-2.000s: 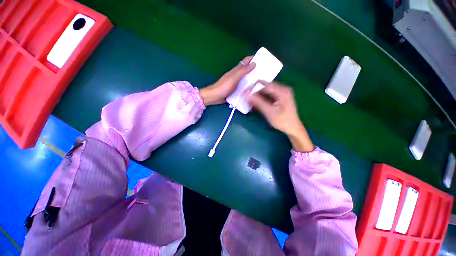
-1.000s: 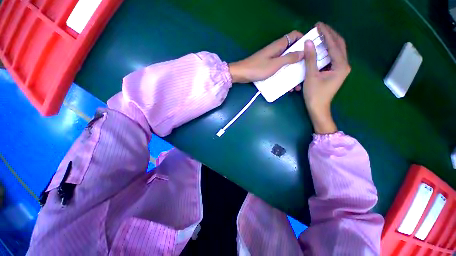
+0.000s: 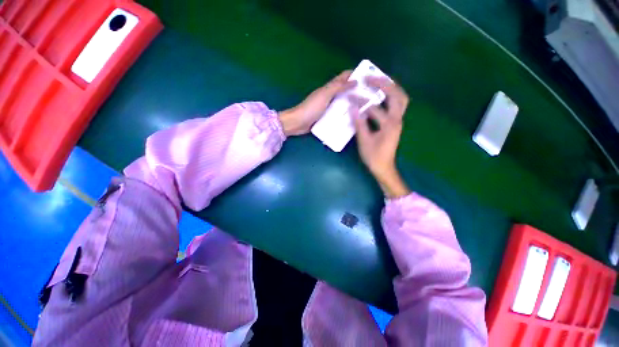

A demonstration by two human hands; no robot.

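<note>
A white power bank (image 3: 335, 129) is held at a slant above the green work surface in front of me. My left hand (image 3: 317, 107) grips its left long edge, thumb on the face. My right hand (image 3: 383, 125) is at its right side, slightly blurred, with the fingers around a short white cable end (image 3: 372, 101) near the upper part of the face. A small dark mark shows at the top end of the power bank. How firmly the right fingers hold the cable is blurred.
A red-orange tray (image 3: 42, 157) at left holds one unit with a black oval (image 3: 102, 51). Another red-orange tray (image 3: 509, 271) at lower right holds two white units. White units (image 3: 496, 123) lie along the green belt at right. A grey-white machine (image 3: 589, 57) stands upper right.
The power bank stands more upright in view and further left than one second ago. The cable that trailed from its lower end no longer hangs there; a cable end shows at my right fingers.
</note>
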